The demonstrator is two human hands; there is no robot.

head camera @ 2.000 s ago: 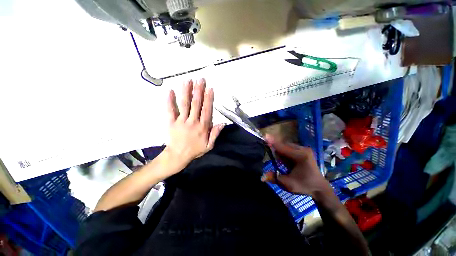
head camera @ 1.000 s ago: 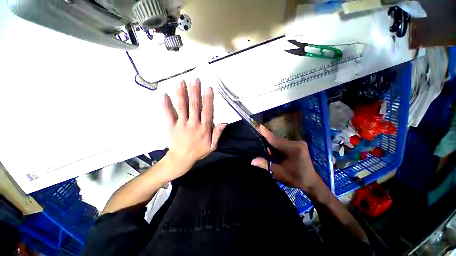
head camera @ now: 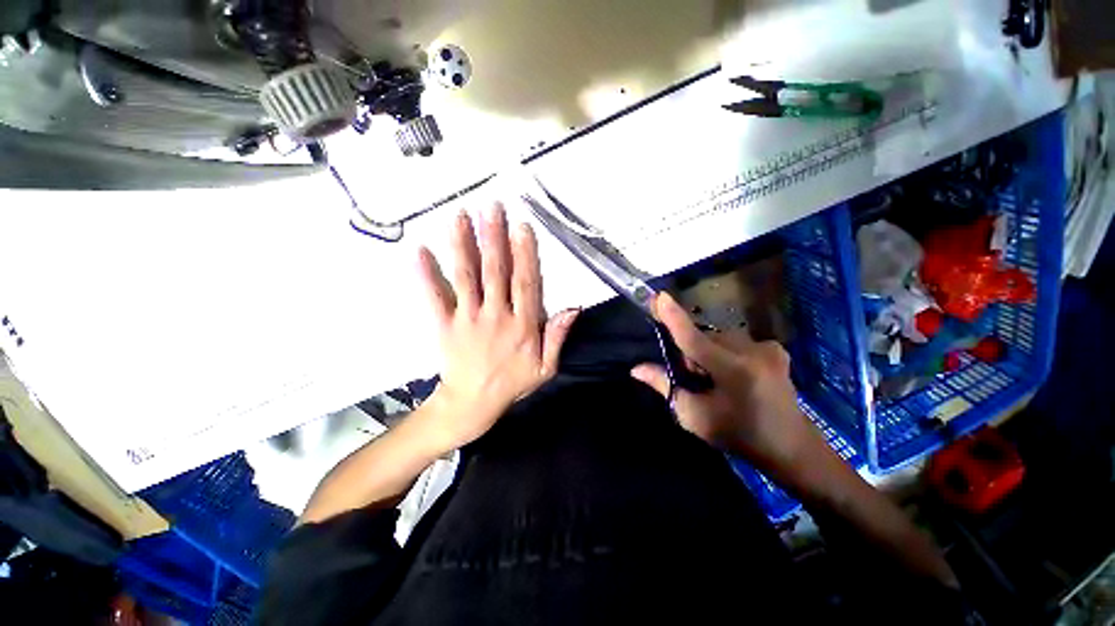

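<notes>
Long silver scissors (head camera: 608,264) with dark handles are in my right hand (head camera: 737,389), blades pointing up and left over the white tabletop (head camera: 245,281). The blades are slightly apart. My left hand (head camera: 495,318) lies flat, palm down and fingers spread, near the table's front edge, just left of the blade tips. The tabletop around it is overexposed, so I cannot tell whether white fabric lies under the hand.
The sewing machine head (head camera: 306,98) with ridged knobs is at the upper left. Green snips (head camera: 807,100) lie at the upper right, above a printed ruler (head camera: 783,165). A blue crate (head camera: 868,416) with red and white scraps stands below right, another (head camera: 220,514) below left.
The view has shifted, so more of the machine head shows. The scissor blades have opened a little from nearly closed a second ago. My left hand remains flat on the tabletop.
</notes>
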